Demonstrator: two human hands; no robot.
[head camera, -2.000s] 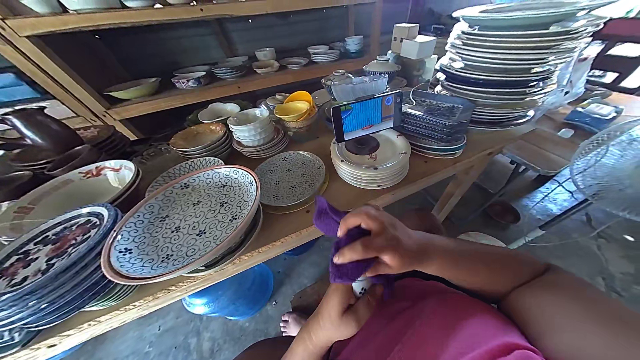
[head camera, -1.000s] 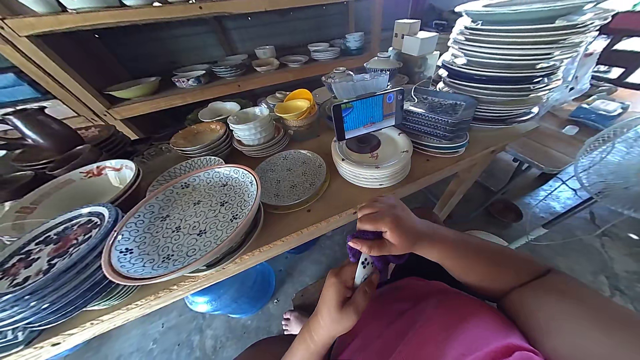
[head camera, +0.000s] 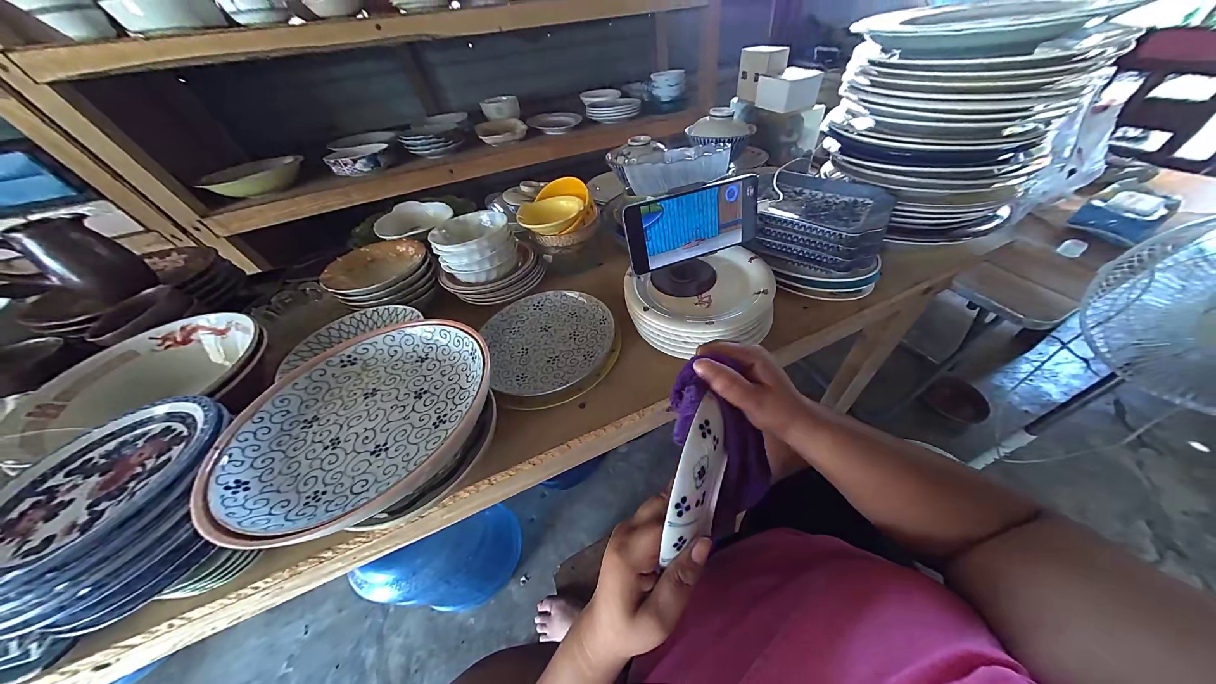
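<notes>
My left hand (head camera: 646, 579) grips the lower end of a white ceramic dish (head camera: 695, 480) with dark blue flower motifs, thumb on its near face. The dish is tilted nearly upright and seen from the side, over my lap. My right hand (head camera: 750, 385) holds a purple cloth (head camera: 743, 456) against the dish's upper end and far side; some fingers are hidden by cloth and dish. Beyond my hands, a smartphone (head camera: 692, 226) stands on its side on a stack of cream plates (head camera: 708, 309) on the wooden table.
Scroll-patterned plates (head camera: 351, 432) and blue-rimmed plates (head camera: 104, 494) lie on the table (head camera: 570, 446) at left. A tall plate stack (head camera: 936, 133) stands at the back right. A blue plastic container (head camera: 442, 560) is under the table; a fan (head camera: 1154, 313) stands at right.
The dish has come into fuller view, raised and more upright between my hands. My right hand and the cloth moved down, then back up to its upper end.
</notes>
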